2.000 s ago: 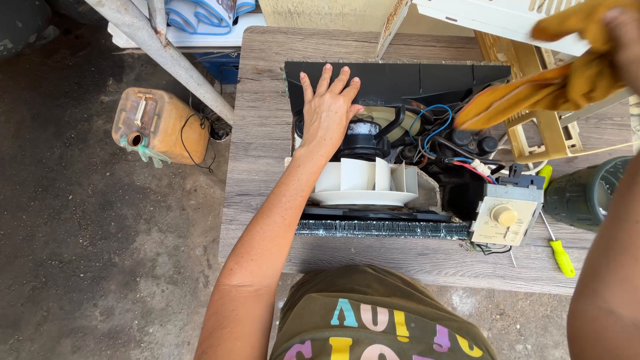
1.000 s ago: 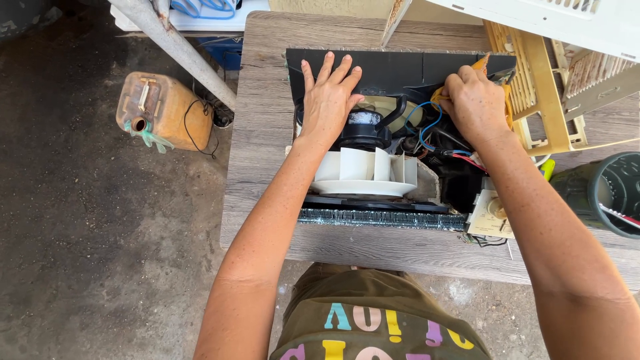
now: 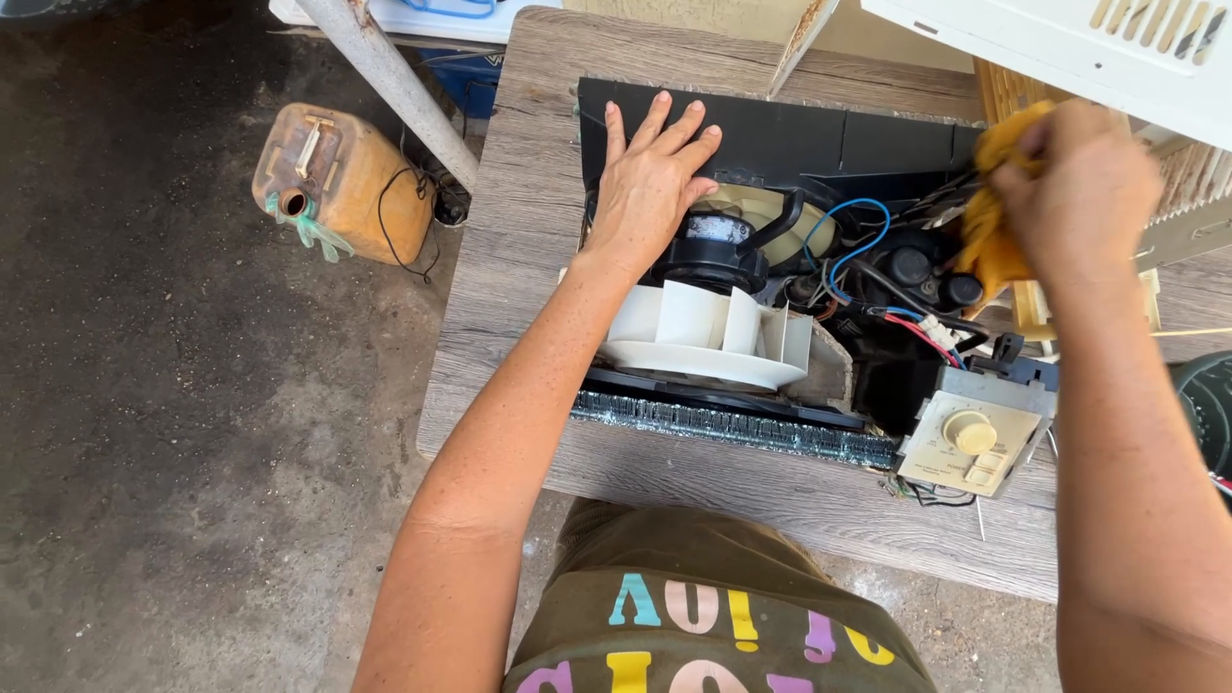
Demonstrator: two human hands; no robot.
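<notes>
An opened window air conditioner lies on a wood-grain table. My left hand point(image 3: 654, 183) rests with spread fingers on its black plastic panel point(image 3: 789, 140), holding nothing. My right hand point(image 3: 1083, 183), slightly blurred, grips an orange cloth point(image 3: 996, 241) at the panel's right end, beside the compressor area. Between and below the hands are the fan motor point(image 3: 717, 245), a white blower wheel point(image 3: 707, 337), a looped blue wire point(image 3: 861, 204) and a finned coil point(image 3: 731, 428). The control box point(image 3: 977, 433) with its cream knob point(image 3: 969, 432) sits at the unit's lower right.
A white vented cover point(image 3: 1068, 48) and a cream plastic frame point(image 3: 1035, 313) are at the upper right. A dark bucket point(image 3: 1208, 404) stands at the right edge. Left of the table point(image 3: 500, 241), a metal pole point(image 3: 395, 91) slants past an orange plastic jerrycan point(image 3: 351, 188) on the floor.
My right hand came down with the orange cloth from the upper right to the black panel's right end, then shifted slightly right. My left hand has stayed on the panel.
</notes>
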